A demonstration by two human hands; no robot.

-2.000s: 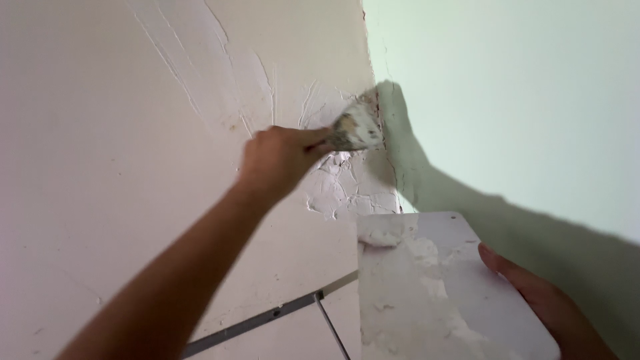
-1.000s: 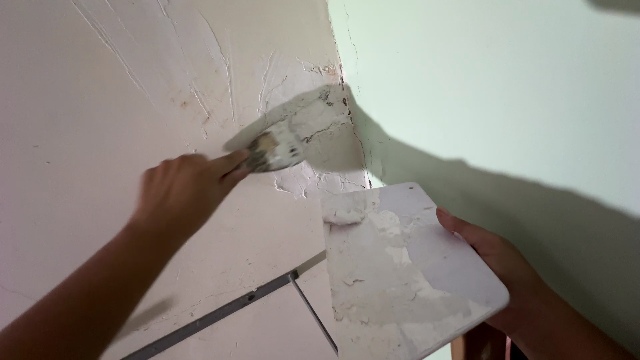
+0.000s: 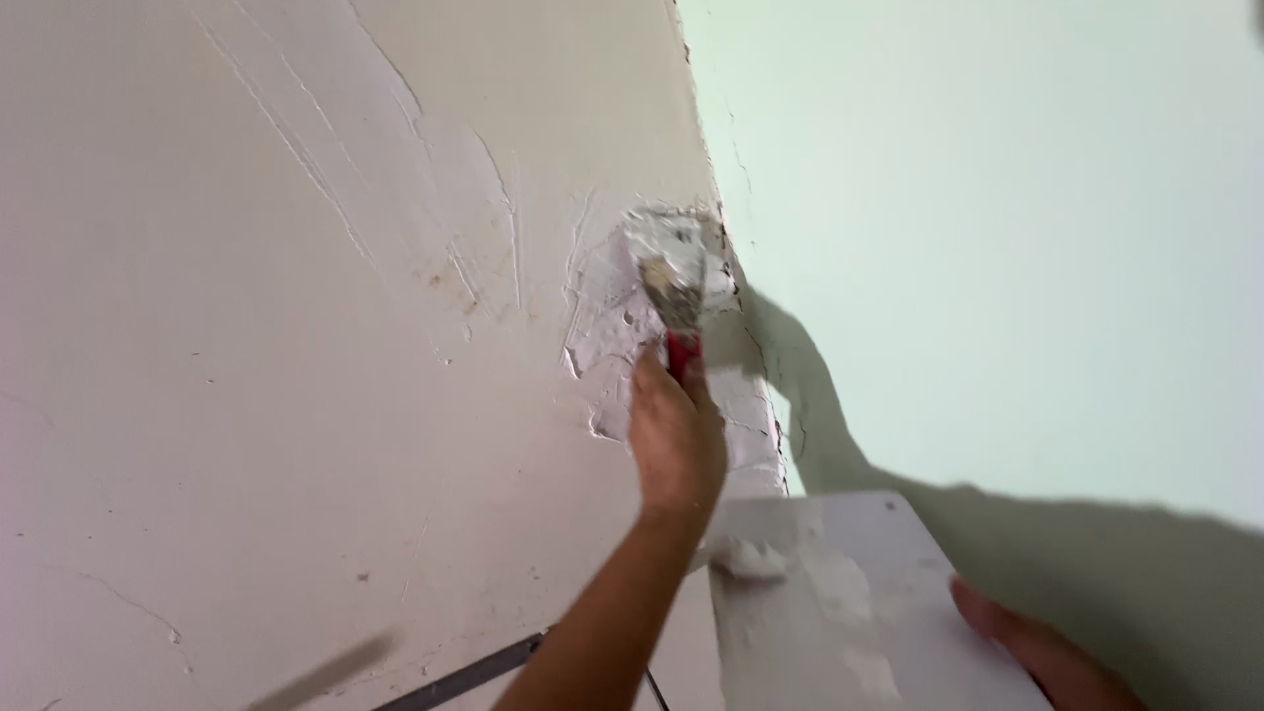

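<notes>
My left hand [image 3: 677, 425] is closed around the red handle of a putty knife [image 3: 673, 276]. The putty-smeared blade lies against a rough patch of fresh filler [image 3: 607, 331] on the pinkish wall, close to the cracked corner. At the lower right, my right hand [image 3: 1027, 637] grips the right edge of a flat white board [image 3: 889, 592], thumb on its face and the fingers hidden behind it. Smears and a small lump of putty [image 3: 755, 561] are on the board near its upper left.
A pale green wall [image 3: 987, 247] meets the pinkish wall [image 3: 296, 444] along a cracked corner line. Below runs a dark metal strip [image 3: 474, 676] with a thin rod beside it. Raised putty ridges [image 3: 306, 158] mark the upper left.
The putty knife was tilted sideways, off to the left of the corner a second ago; now my left hand has turned it blade up and brought it higher, onto the filler patch. My right hand still holds the board.
</notes>
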